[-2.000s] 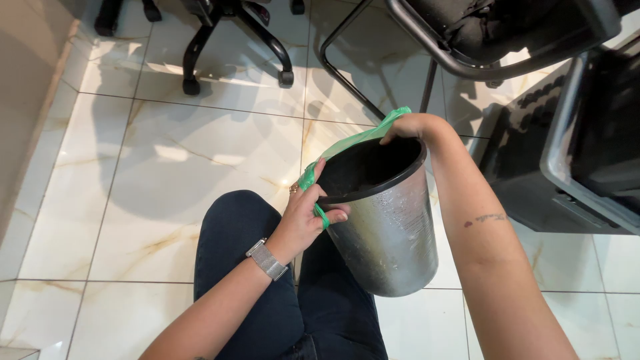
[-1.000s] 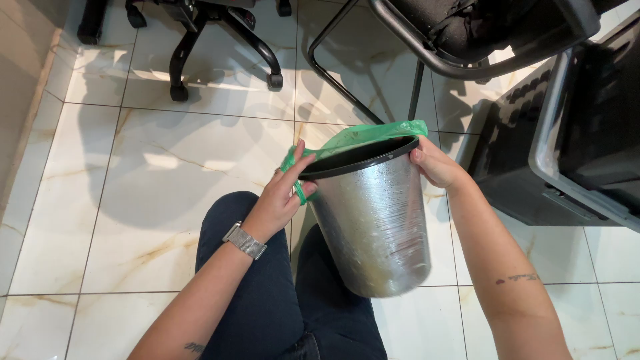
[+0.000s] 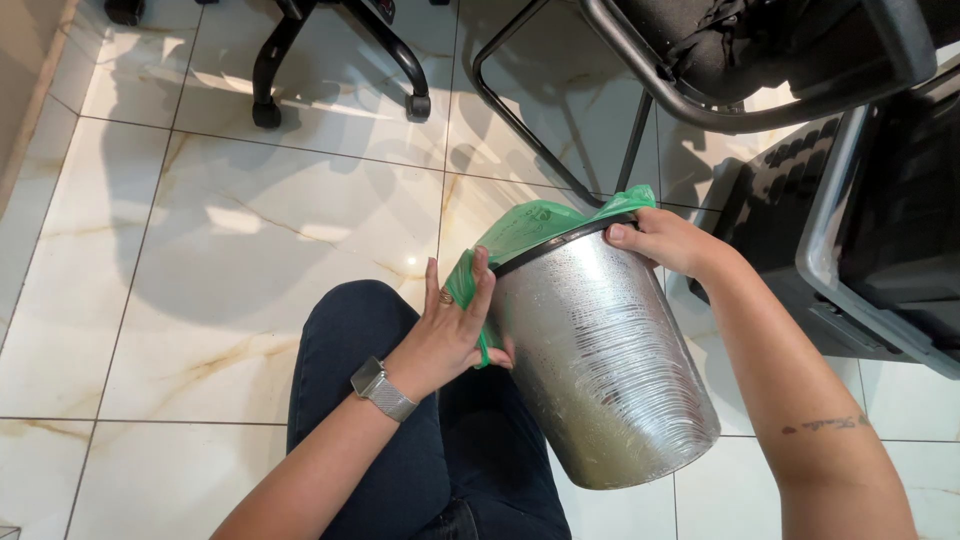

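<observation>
A silvery waste bin [image 3: 607, 360] with a black rim leans with its mouth away from me, above my legs. A thin green plastic bag [image 3: 536, 229] hangs over the rim's far side, and a green loop of it circles a finger of my left hand [image 3: 457, 322]. That hand is at the bin's left side by the rim, fingers spread, with the bag between them. My right hand [image 3: 656, 240] grips the rim and bag at the upper right, thumb on the outer wall. The inside of the bin is hidden.
Black wheeled chair legs [image 3: 341, 45] stand on the tiled floor at the top. A black tubular-framed chair [image 3: 720, 112] is at upper right. Beside it on the right sits a large black plastic crate [image 3: 825, 277] with a grey rim. A wall [image 3: 30, 82] runs along the upper left.
The bin has tilted so that its mouth, visible two seconds ago, now faces away and its outer wall shows. My right hand has moved from the far rim to the right side, thumb outside.
</observation>
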